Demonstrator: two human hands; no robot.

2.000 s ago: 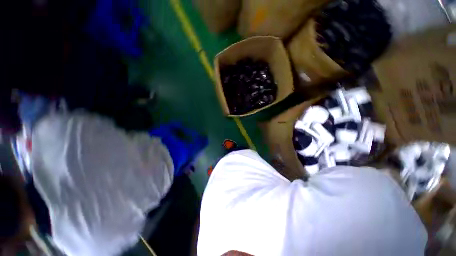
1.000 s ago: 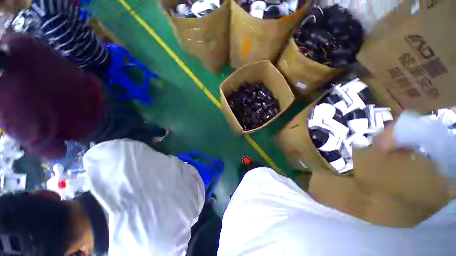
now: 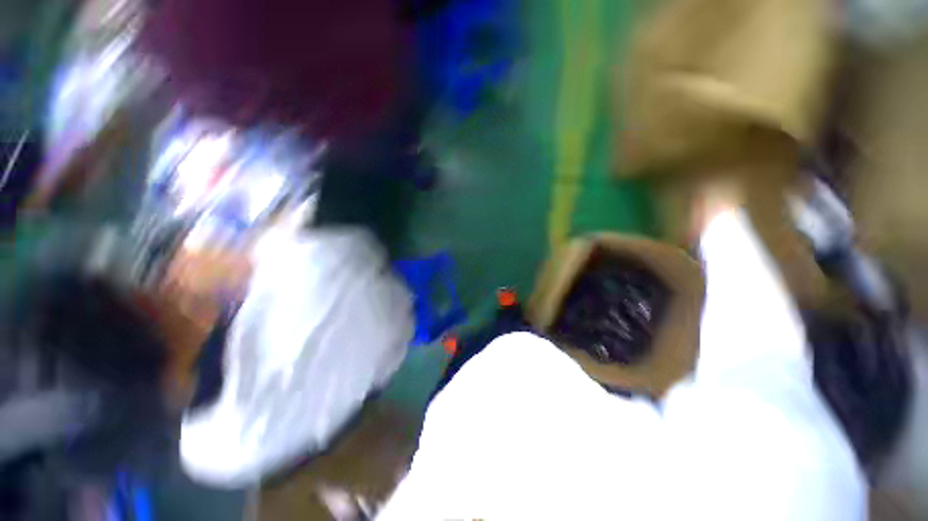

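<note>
The picture is strongly blurred. My right hand (image 3: 717,201) is at the end of my outstretched white sleeve, at the lower edge of a brown carton (image 3: 728,76) at the upper right. Blur hides its fingers, so I cannot tell whether it grips the carton or only lies against it. An open brown carton (image 3: 680,351) with dark, shiny parts (image 3: 616,307) inside stands on the floor in front of me, left of my forearm. My left hand is not in view.
A person in white clothing (image 3: 305,346) is at the left, beside a blue stool (image 3: 432,295). Another person in dark red (image 3: 285,61) is further up. Dark items (image 3: 860,382) lie at the right. The green floor (image 3: 499,183) has a yellow line (image 3: 572,132).
The view has turned, so the carton of dark parts sits lower and further right. My right arm now reaches forward to the upper carton; the hand was at a carton on the right before.
</note>
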